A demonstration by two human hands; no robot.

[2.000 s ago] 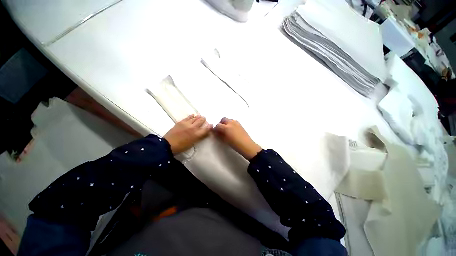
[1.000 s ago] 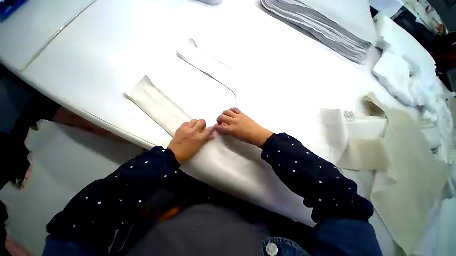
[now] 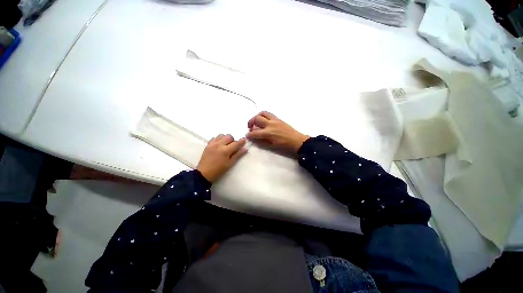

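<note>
A cream garment panel [image 3: 275, 177] lies on the white table along its near edge. One strap end [image 3: 172, 136] points to the left, and a second strap end [image 3: 209, 74] lies farther back, with the curved cutout between them. My left hand [image 3: 221, 155] rests on the panel beside the near strap, its fingertips pinching the cutout's edge. My right hand [image 3: 274, 133] pinches the same edge just to the right. The fingertips of both hands nearly meet. The fold between them is too small to see clearly.
Beige cloth [image 3: 481, 143] lies at the right over off-white pieces. White crumpled cloth [image 3: 453, 34] is at the far right. Stacked cut pieces [image 3: 373, 8] show at the far edge. A blue tray [image 3: 10, 48] is far left. A pile of panels [image 3: 97, 229] sits lower left, below the table.
The view has shifted, so the stacked pieces now sit at the top edge. Both hands remain at the cutout's edge, now nearer its curve, and more of the near strap shows beyond my left hand.
</note>
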